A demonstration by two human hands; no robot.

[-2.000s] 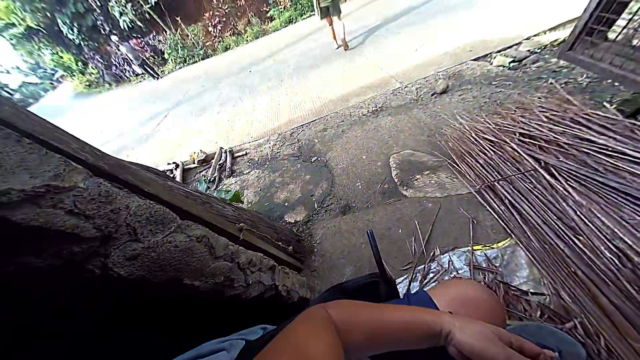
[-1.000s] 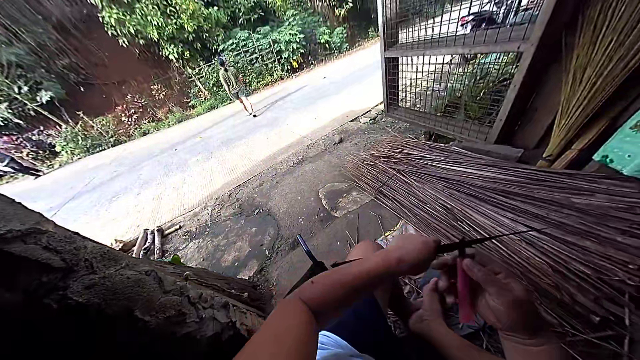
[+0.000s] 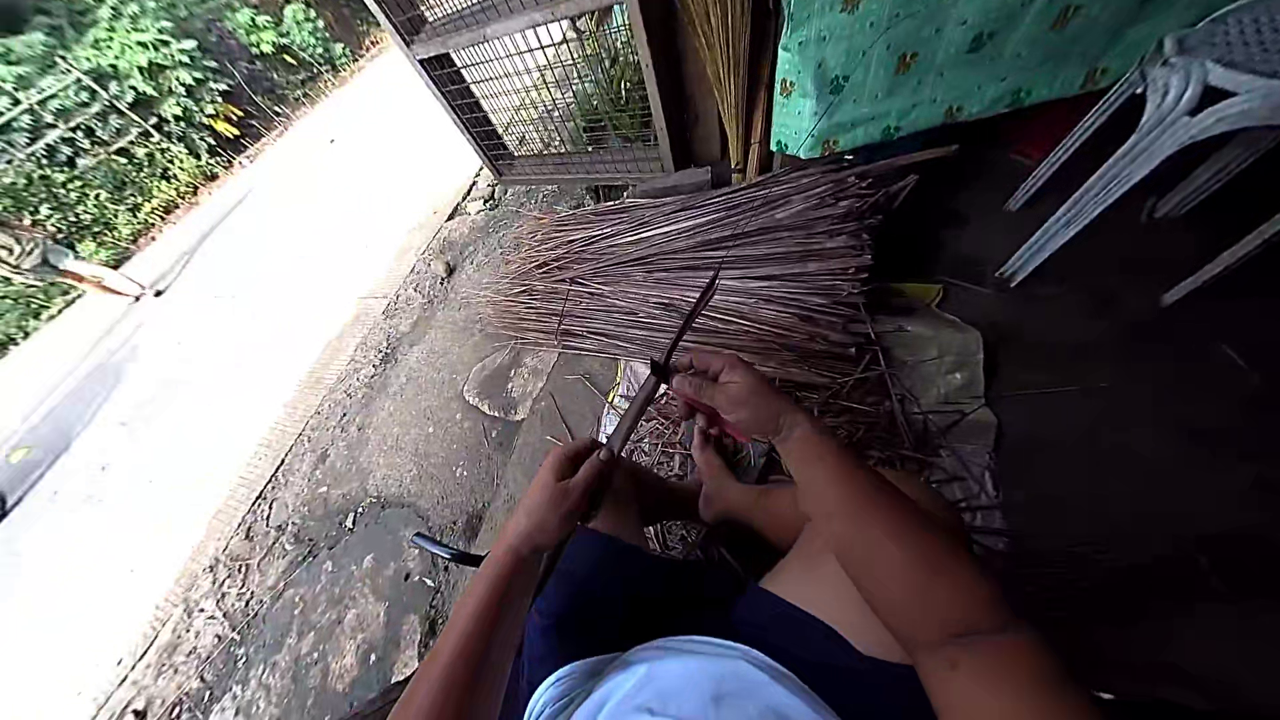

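My left hand [image 3: 562, 492] grips the lower end of a long dark brown leaf strip [image 3: 635, 412], which slants up to a thin pointed tip. Farther along the strip, my right hand [image 3: 738, 398] is closed on a red-handled tool [image 3: 728, 428], probably a knife; its fingers meet the strip where a small dark piece crosses it. The blade cannot be made out clearly. Beyond both hands a large bundle of thin brown sticks [image 3: 680, 275] lies on the ground. Short stick scraps [image 3: 672, 435] are scattered by my bare foot.
A white plastic chair [image 3: 1165, 125] stands at the upper right, beside a green patterned cloth [image 3: 880, 75]. Sacking [image 3: 940, 360] lies under the scraps. A wire-mesh gate [image 3: 555, 90] and upright broom sticks [image 3: 725, 75] are at the top. A person [image 3: 60, 262] is on the road at left.
The view has swung right, bringing the chair and more cloth into sight. My hands, close together one second ago, are now apart along the strip.
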